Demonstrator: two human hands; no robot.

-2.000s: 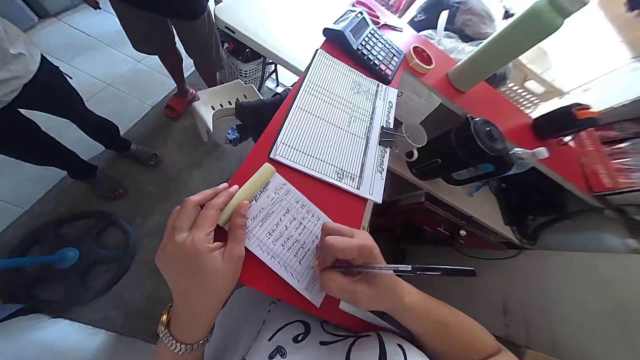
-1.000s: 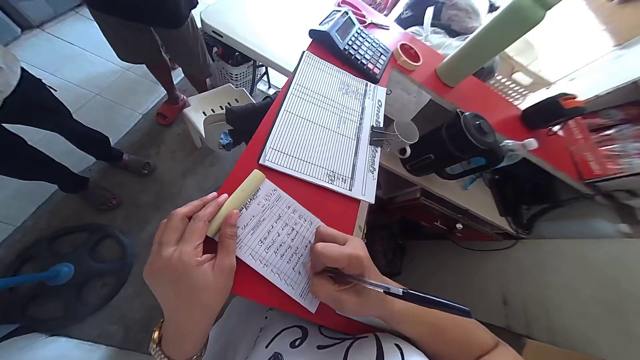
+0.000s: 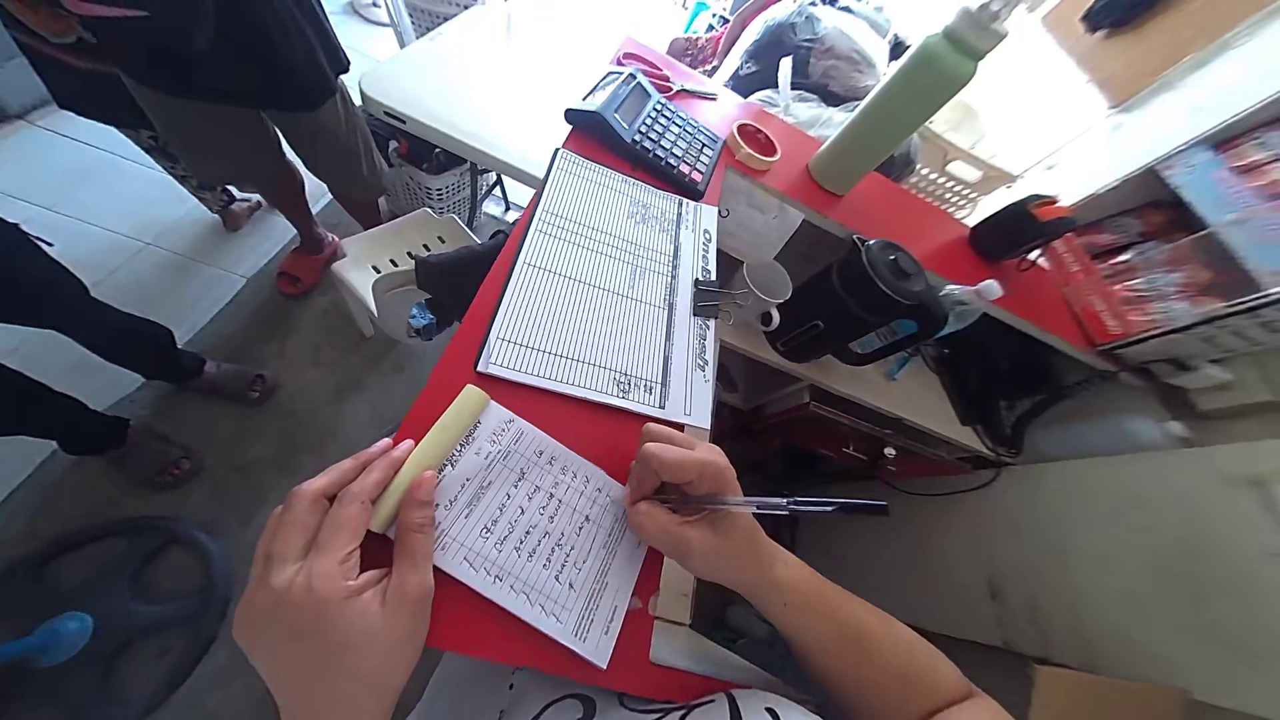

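A receipt pad [image 3: 540, 540] with handwritten lines lies tilted on the red counter [image 3: 450, 620], its yellow sheets [image 3: 430, 460] folded back at the top edge. My left hand [image 3: 340, 570] holds that folded edge, thumb on the near side and fingers over the far side. In my right hand [image 3: 690, 500] is a ballpoint pen [image 3: 800, 506] with a clear barrel; its tip is hidden behind the fingers at the pad's right edge. Just beyond the pad, a ruled form [image 3: 600, 290] is held to a clipboard by a black binder clip [image 3: 718, 300].
Farther along the counter are a calculator [image 3: 650, 125], a tape roll [image 3: 753, 145], scissors [image 3: 665, 80] and a green bottle [image 3: 900, 105]. A white mug [image 3: 765, 285] and black electric kettle [image 3: 860, 300] stand on the lower shelf at right. People stand at left near a white stool [image 3: 385, 265].
My right hand has shifted a little up along the pad's right edge, still with the pen. My left hand remains at the folded edge.
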